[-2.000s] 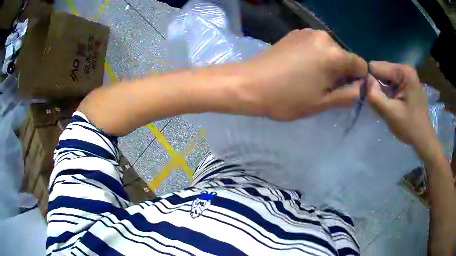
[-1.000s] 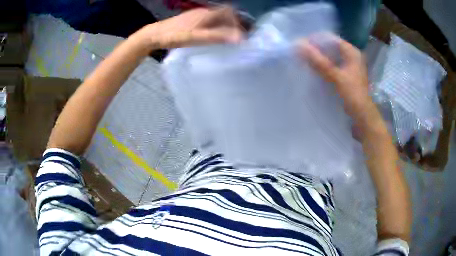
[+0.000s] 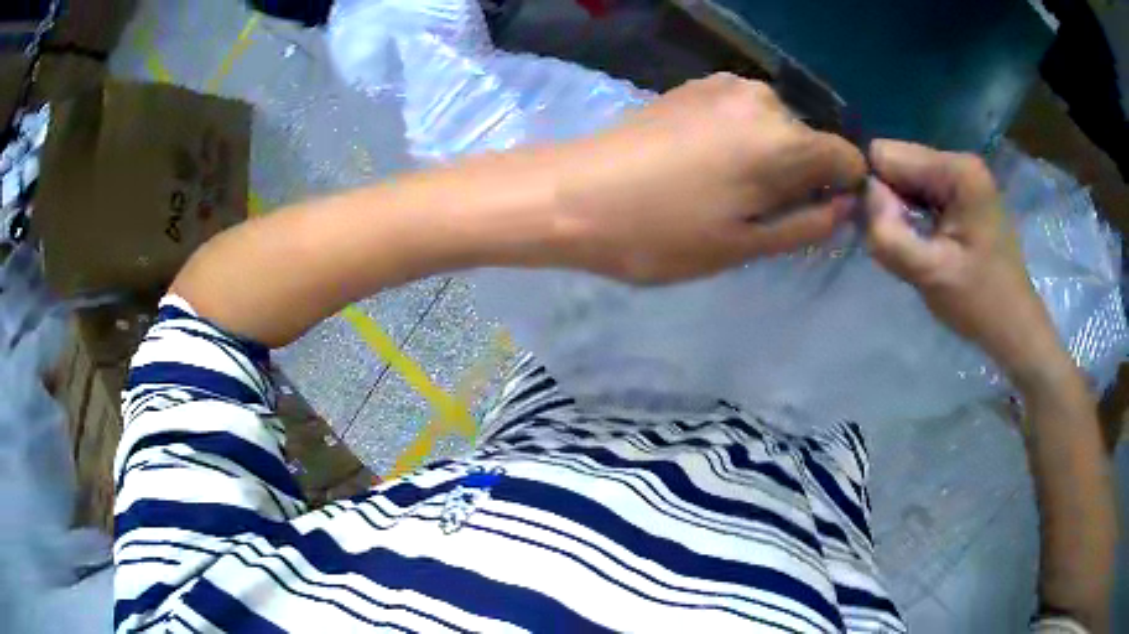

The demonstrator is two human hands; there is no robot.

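Note:
A limp, see-through air-column bag (image 3: pixel 693 341) hangs in front of my striped shirt, below my hands. My left hand (image 3: pixel 731 180) reaches across from the left and pinches the bag's edge between thumb and fingers. My right hand (image 3: pixel 947 242) pinches the same edge from the right. The fingertips of both hands meet or nearly meet. The film edge between them is thin and hard to make out. The bag's lower part is blurred over the shirt and floor.
More clear ribbed bags (image 3: pixel 464 93) lie beyond my left forearm, and others (image 3: pixel 1077 266) show at the right. A green-topped bench (image 3: pixel 916 68) is at the upper right. A brown carton (image 3: pixel 142 186) stands at the left on the speckled floor (image 3: pixel 402 322) with yellow lines.
A second ago my hands were apart with a milky bag raised and spread between them. Now they are together, pinching the edge, and the bag hangs lower. The view has shifted too.

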